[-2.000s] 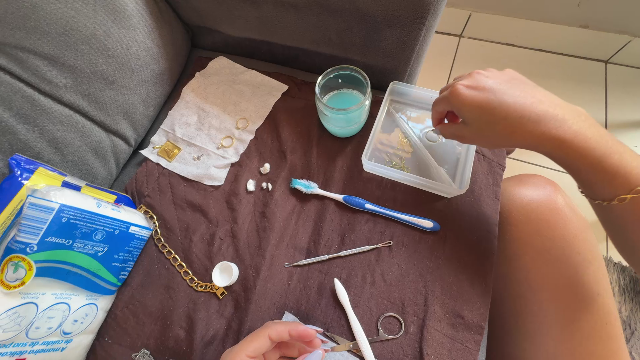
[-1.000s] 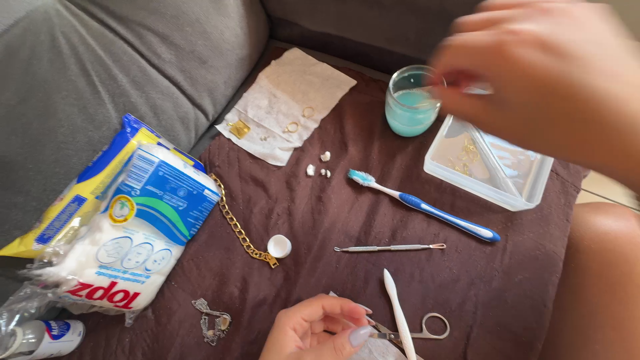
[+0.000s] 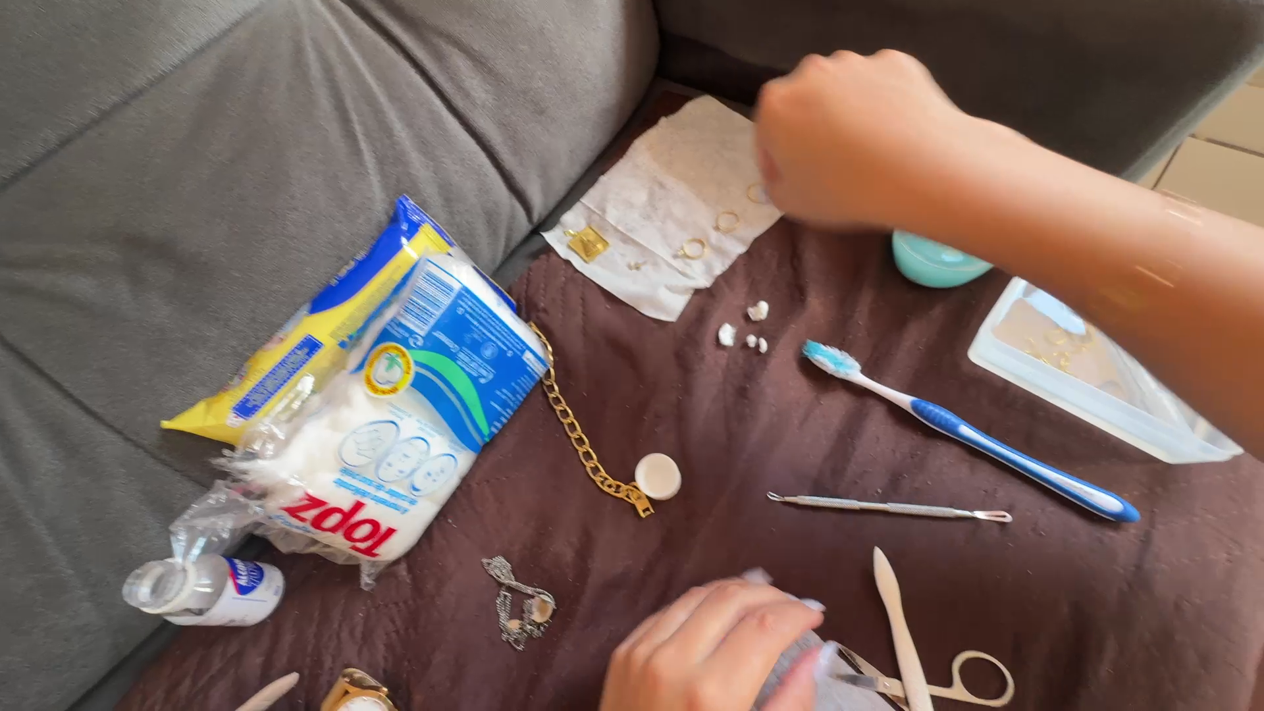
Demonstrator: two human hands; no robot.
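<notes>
My right hand (image 3: 854, 143) is over the right edge of a white wipe (image 3: 652, 188), knuckles up; its fingertips are mostly hidden. A gold ring (image 3: 756, 193) shows beside its fingers; whether they touch it I cannot tell. Two more gold rings (image 3: 727, 221) (image 3: 693, 249), tiny pieces and a square gold pendant (image 3: 588, 244) lie on the wipe. At the bottom centre, my left hand (image 3: 716, 647) holds a crumpled pale cloth (image 3: 795, 662), beside small scissors (image 3: 978, 679) and a white pointed stick (image 3: 897, 622). The glass of turquoise liquid (image 3: 938, 262) is partly behind my right forearm.
A blue toothbrush (image 3: 987, 449), double-ended metal tool (image 3: 889, 508) and clear plastic container (image 3: 1076, 395) lie right. Left are a cotton package (image 3: 425, 395), gold chain bracelet (image 3: 576, 430), white cap (image 3: 658, 477), silver chain (image 3: 513, 607), bottle (image 3: 212, 591) and gold watch (image 3: 357, 693).
My right hand has moved from the plastic container, past the glass, to the white wipe. A third ring now shows there, where earlier frames show two. The view has shifted.
</notes>
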